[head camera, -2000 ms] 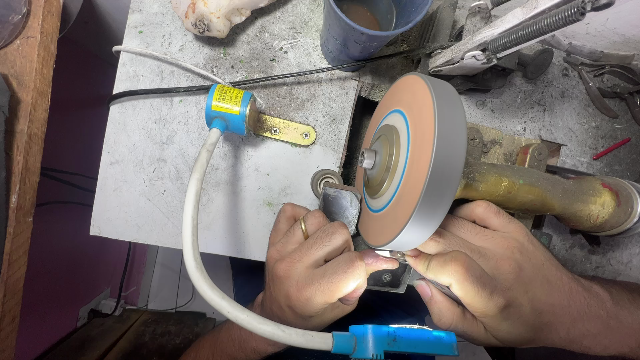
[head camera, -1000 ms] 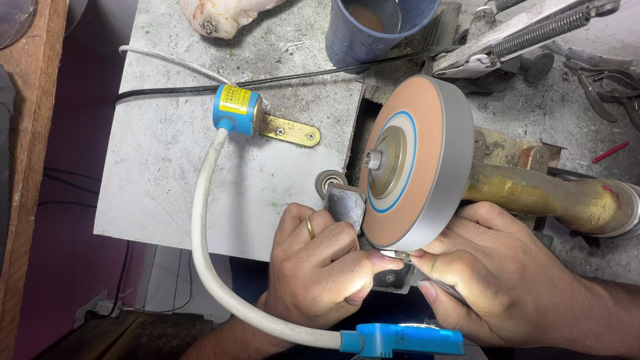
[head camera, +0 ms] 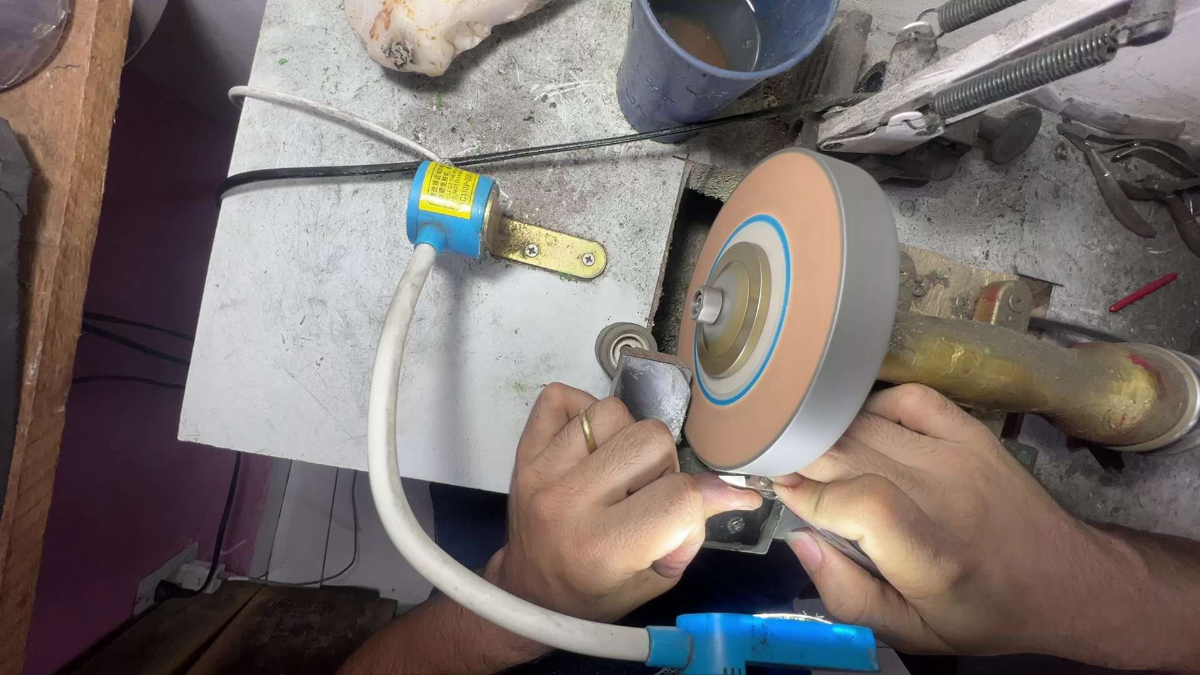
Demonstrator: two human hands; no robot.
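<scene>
A grinding wheel [head camera: 792, 319] with a tan side face and a grey rim stands over the bench and looks blurred at its rim. Under its lower edge, a small metal piece [head camera: 750, 482] lies between my two hands. My left hand [head camera: 605, 487], with a ring on one finger, presses a fingertip against that piece. My right hand [head camera: 923, 525] grips a thin dark metal tool [head camera: 848, 548] whose tip meets the piece. Beside my left knuckles is a grey metal plate [head camera: 653, 389]. What the small piece is exactly, I cannot tell.
A blue gooseneck lamp base [head camera: 455, 208] is screwed to the board; its white neck [head camera: 398, 412] curves to the blue lamp head [head camera: 769, 643] below my hands. A blue bucket [head camera: 661, 80] of murky liquid, a spring arm [head camera: 975, 94], pliers [head camera: 1116, 183] and a brass-coloured housing [head camera: 1031, 375] surround the wheel.
</scene>
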